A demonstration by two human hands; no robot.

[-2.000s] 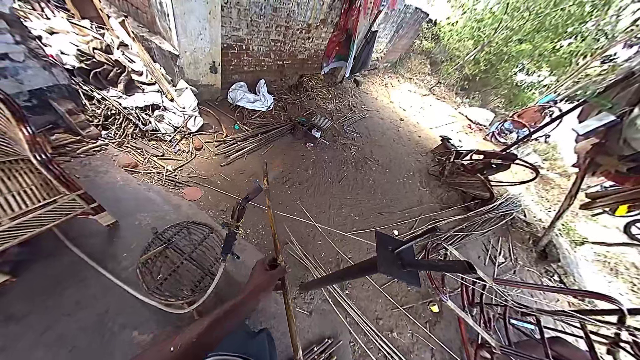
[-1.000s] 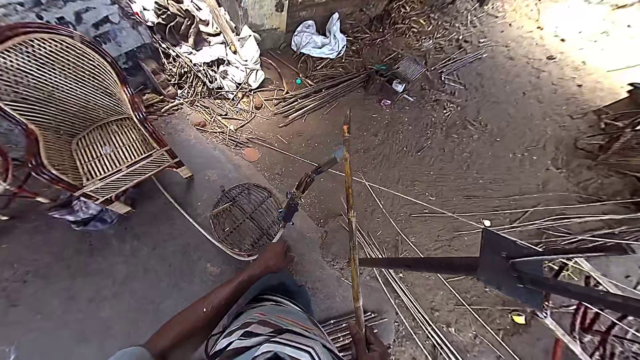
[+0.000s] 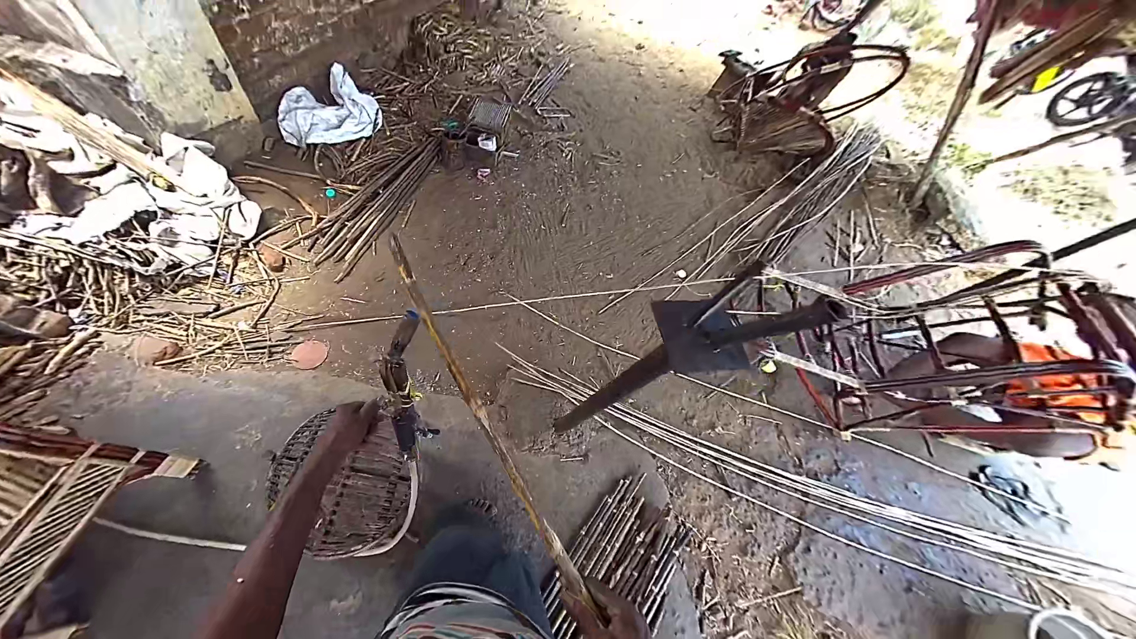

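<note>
At the lower left my left hand (image 3: 359, 424) is closed around the lower part of a torch-like tool (image 3: 404, 382), which has a dark wrapped body with yellow ties and a blue-grey tip. A pale hose (image 3: 414, 497) curves below it, beside a round woven basket (image 3: 355, 497). At the bottom edge my right hand (image 3: 612, 614) grips the lower end of a long cane pole (image 3: 479, 413). The pole slants up to the left, its upper part just right of the torch tip. I cannot see a flame.
A metal post with a square plate (image 3: 679, 337) stands right of the pole. Long thin canes (image 3: 710, 457) and a bundle of short sticks (image 3: 621, 541) lie on the ground. At right, a person in orange cloth (image 3: 1056, 382) is behind a cane frame (image 3: 985, 373). A woven chair (image 3: 62, 524) is at left.
My right hand, not seen two seconds ago, shows on the pole's lower end. The pole has gone from nearly upright to slanting left. The view has shifted.
</note>
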